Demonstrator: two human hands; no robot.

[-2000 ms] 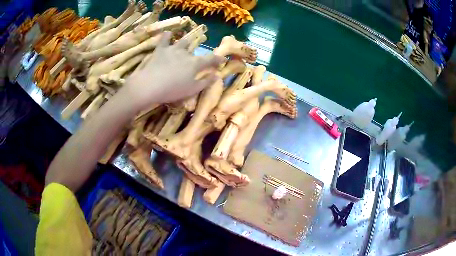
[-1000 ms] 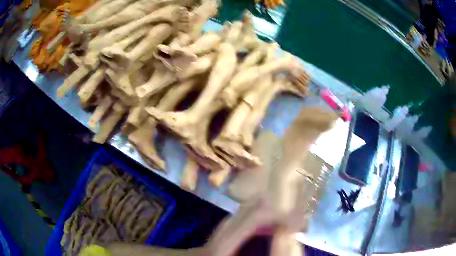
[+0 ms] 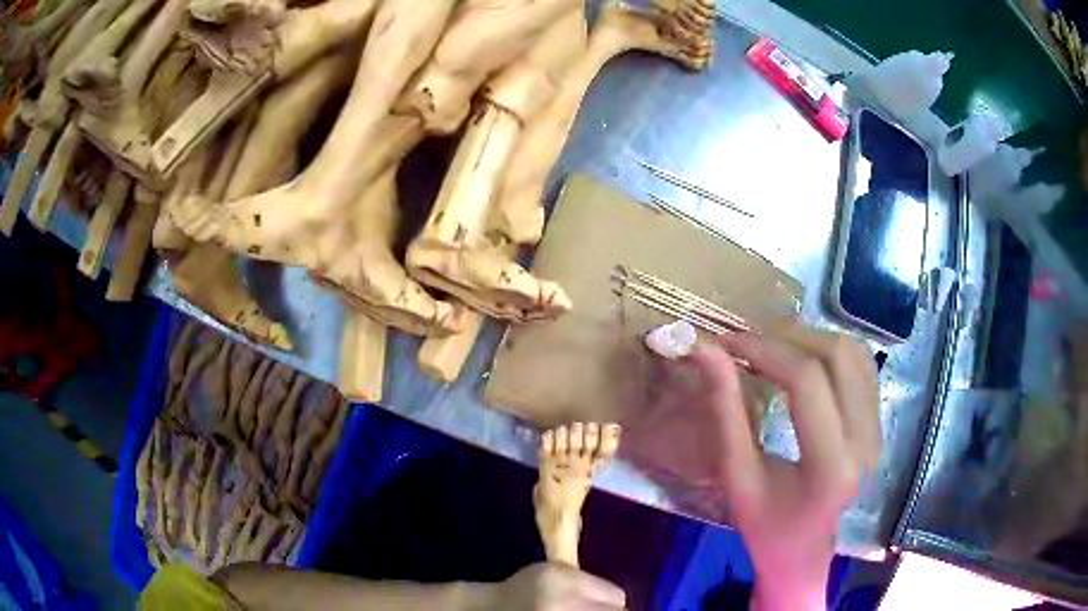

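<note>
My left hand [image 3: 555, 590] is at the bottom edge, partly cut off, closed around a tan figurine leg. The leg's bare foot [image 3: 578, 460] points up in front of the bench edge. My right hand [image 3: 793, 418] is over the right part of the cardboard pad [image 3: 549, 346], with thumb and fingers apart and nothing clearly seen in it. Its thumb tip is beside a white lump [image 3: 672, 340]. Thin pale sticks [image 3: 686, 298] lie on the pad, some ends near my fingers. The black strap tangle is mostly hidden behind my right hand.
Heaped tan legs [image 3: 358, 155] cover the bench's left side, some overhanging its edge. A smartphone [image 3: 881, 227], red-pink tube [image 3: 797, 88] and white bottles [image 3: 913, 81] lie or stand at right. A blue tote [image 3: 143, 477] of legs is below left.
The view has moved closer to the pad. The blurred leg that was over the pad is now held low by my left hand. My right hand is now over the pad, covering the straps.
</note>
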